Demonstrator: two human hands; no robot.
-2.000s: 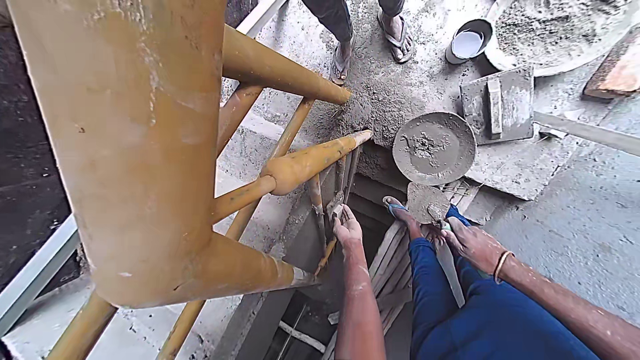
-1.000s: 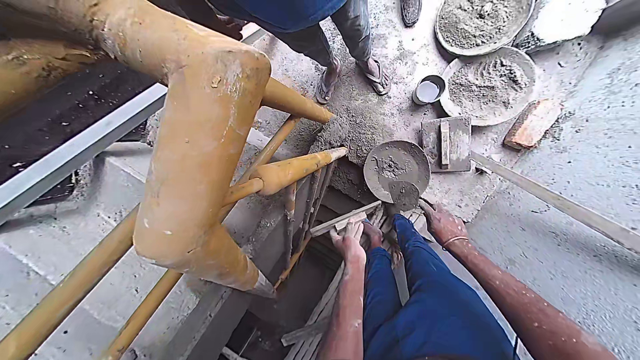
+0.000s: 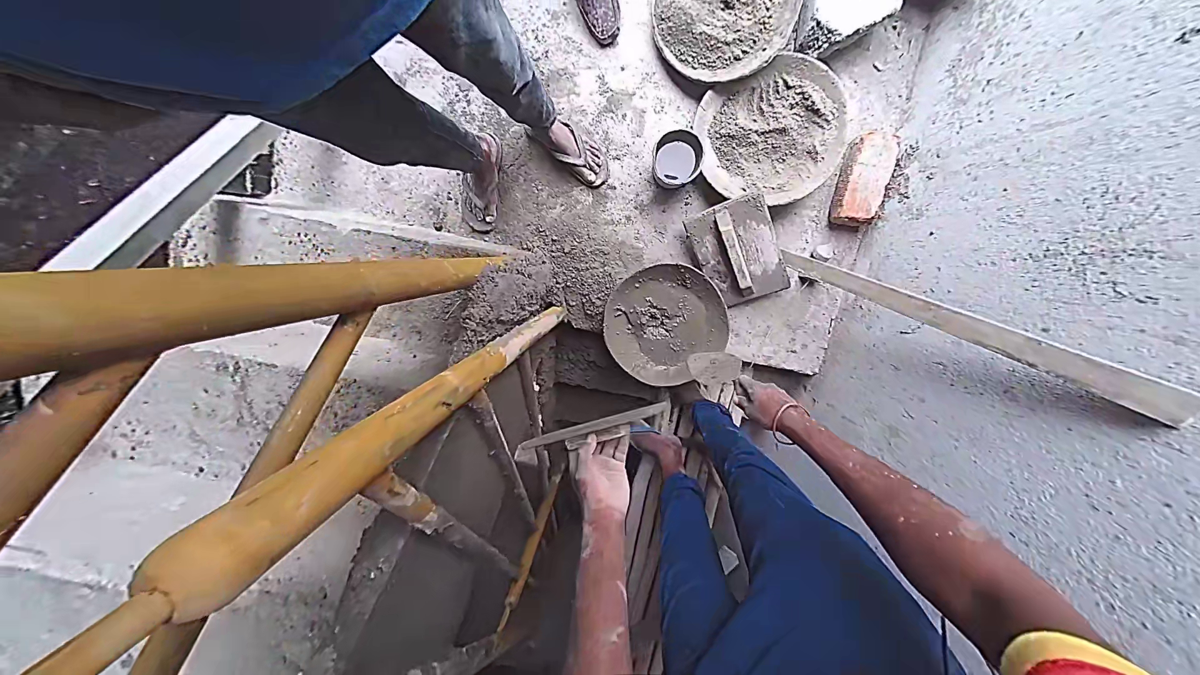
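Note:
My left hand grips a narrow plastering float by its handle, below the end of a yellow railing post. To the right, my right hand holds a trowel whose blade lies at the lower rim of a round mortar pan. Some grey mortar lies in that pan. A square float with a bar handle rests just above and right of the pan. The trowel's handle is mostly hidden by my fingers.
Yellow metal railings cross the left side over concrete steps. A person's sandalled foot stands beyond loose mortar. Farther back are a dark cup of liquid, a basin of mortar mix and a brick. A long straightedge lies right.
My right hand with the trowel has moved to the pan. The narrow float in my left hand now shows plainly. The view has shifted, showing more of the other person.

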